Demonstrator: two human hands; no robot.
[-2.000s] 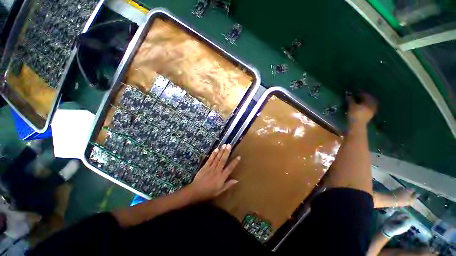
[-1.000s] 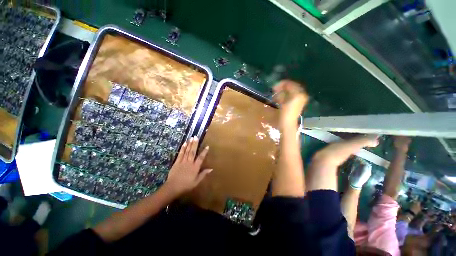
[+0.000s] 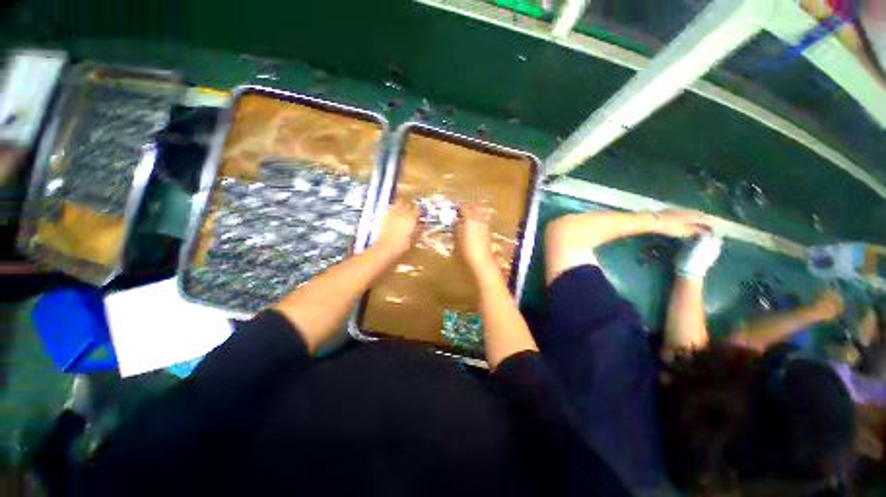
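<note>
My left hand (image 3: 398, 225) and my right hand (image 3: 473, 223) are both over the emptier tray (image 3: 532, 223), a short gap apart, fingers towards each other. A blurred, shiny grey-white patch (image 3: 439, 210) shows between their fingertips; I cannot tell a circuit board from glare on the brown liner (image 3: 457, 165). Blur hides what the fingers hold. A few green-faced circuit boards (image 3: 462, 328) lie at this tray's near edge. The fuller tray (image 3: 207, 184), just left, holds rows of grey circuit boards (image 3: 291, 218) with brown liner bare at its far end.
Small boards (image 3: 393, 105) lie scattered on the green surface beyond the trays. A further filled tray (image 3: 146, 175), a black bundle (image 3: 185, 146), a white sheet (image 3: 160, 325) and a blue bin (image 3: 70, 328) are at left. A neighbouring worker's arm (image 3: 602, 231) and a white frame post (image 3: 661, 87) are at right.
My right hand has come back from the green surface to over the emptier tray. My left hand has left the rims between the trays and moved over that tray. The view has shifted.
</note>
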